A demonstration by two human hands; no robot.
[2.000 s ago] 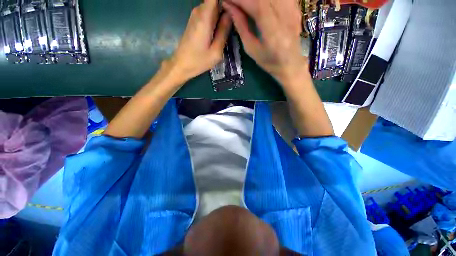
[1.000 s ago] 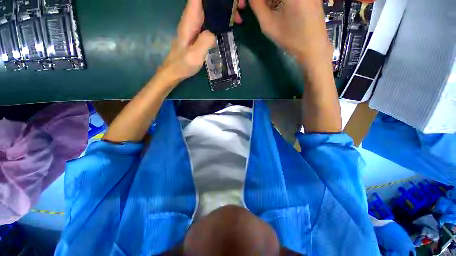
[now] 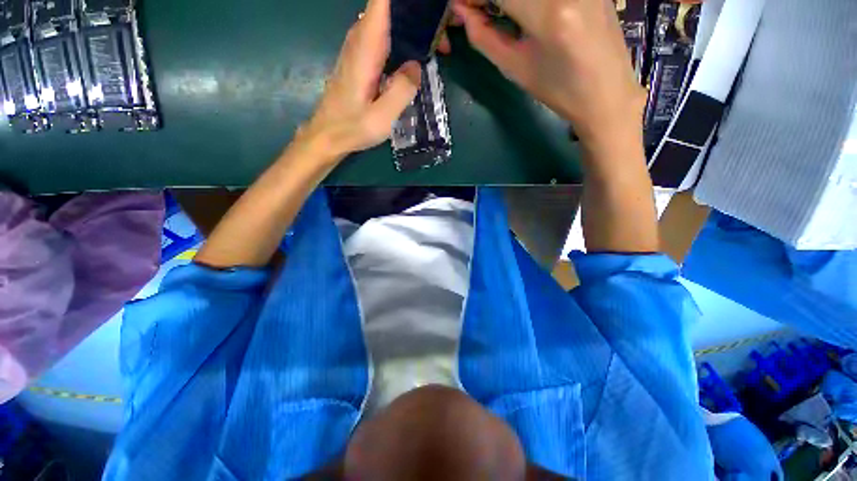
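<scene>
A flat black battery (image 3: 414,33) is held in my left hand (image 3: 362,92), thumb on its lower end, above an open phone chassis (image 3: 422,122). The chassis lies on the dark green bench with its lower part showing, silvery with a dark bottom end; its upper part is hidden under the battery and my hand. My right hand (image 3: 564,58) is at the battery's right edge, its fingertips bent together near the top of the picture. I cannot tell whether they pinch anything.
Phone units (image 3: 58,66) stand in rows at the left. More units (image 3: 665,75) lie at the right, partly behind my right forearm. A white strip with black rectangles (image 3: 691,117) and a pale ribbed block (image 3: 780,122) are at the right edge. A pink sleeve (image 3: 103,254) is at the left.
The battery now covers the chassis's upper part in my left hand; two seconds ago it was not visible there. Since one second ago, my right forearm has shifted slightly right.
</scene>
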